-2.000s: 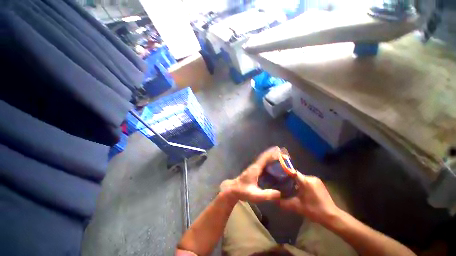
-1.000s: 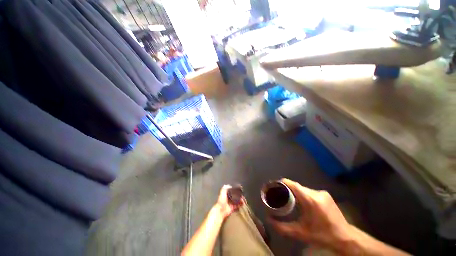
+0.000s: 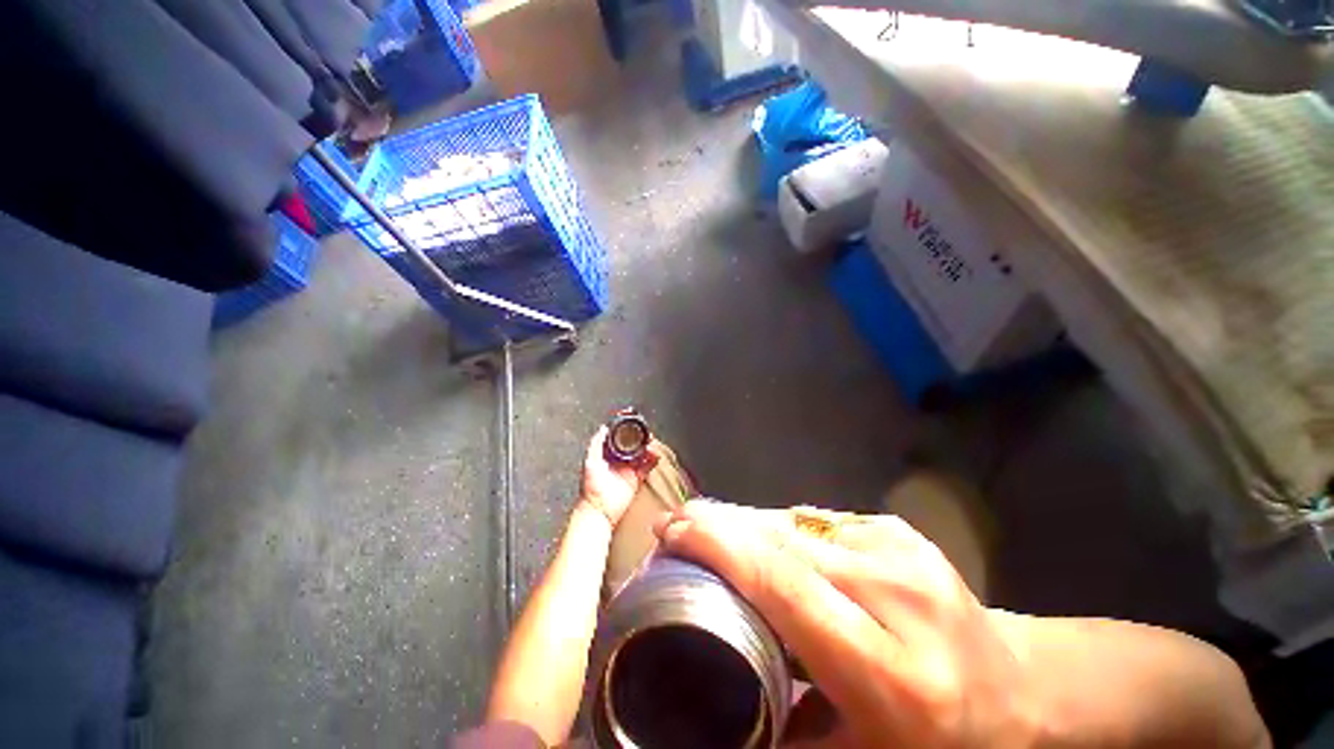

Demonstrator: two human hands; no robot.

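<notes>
The vacuum flask [image 3: 699, 622] is close to the camera at the bottom centre, its open silvery neck tilted towards me and its inside dark. My right hand [image 3: 892, 629] is wrapped around it from the right. My left hand [image 3: 603, 476] is farther down, over my lap, and holds the small dark flask cap [image 3: 628, 435] with its round opening up. The lower part of the flask is hidden behind its neck and my right hand.
Navy garments [image 3: 88, 337] hang at the left, above the rack's metal leg [image 3: 509, 468]. A blue plastic crate [image 3: 563, 220] stands on the floor. The tan pressing table [image 3: 1170, 278] is at the right, with a white carton [image 3: 951, 278] under it.
The cap and flask were together in both hands, then apart. The flask has since come up close to the camera in my right hand. The view has tilted further down.
</notes>
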